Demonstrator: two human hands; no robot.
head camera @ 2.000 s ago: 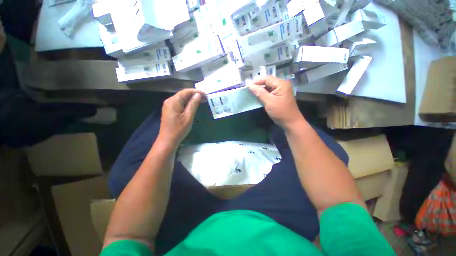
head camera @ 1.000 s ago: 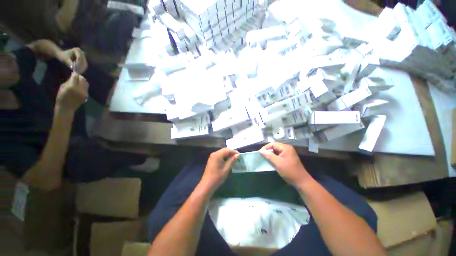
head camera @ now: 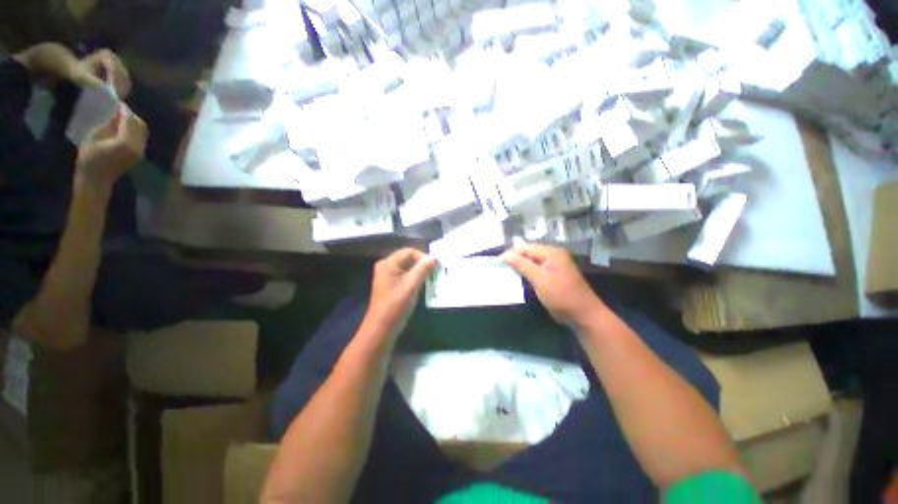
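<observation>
A white instruction leaflet (head camera: 477,283) with faint print hangs between my hands, just off the table's near edge. My left hand (head camera: 399,287) pinches its left upper corner. My right hand (head camera: 553,283) pinches its right upper corner. A loose heap of small white cartons (head camera: 647,198) lies on the table right behind it. A rounded white pile (head camera: 490,396) with small dark marks sits between my thighs.
White table cover sheet (head camera: 778,212) with brown cardboard edge (head camera: 758,300). Stacked cartons stand at the back. Another person's hands (head camera: 110,133) hold a white sheet at left. Open brown cartons (head camera: 194,359) are at left and right of my legs.
The leaflet was a narrow strip one second ago and now shows a taller face. The view has shifted, and the other person's hands now hold a visible white sheet.
</observation>
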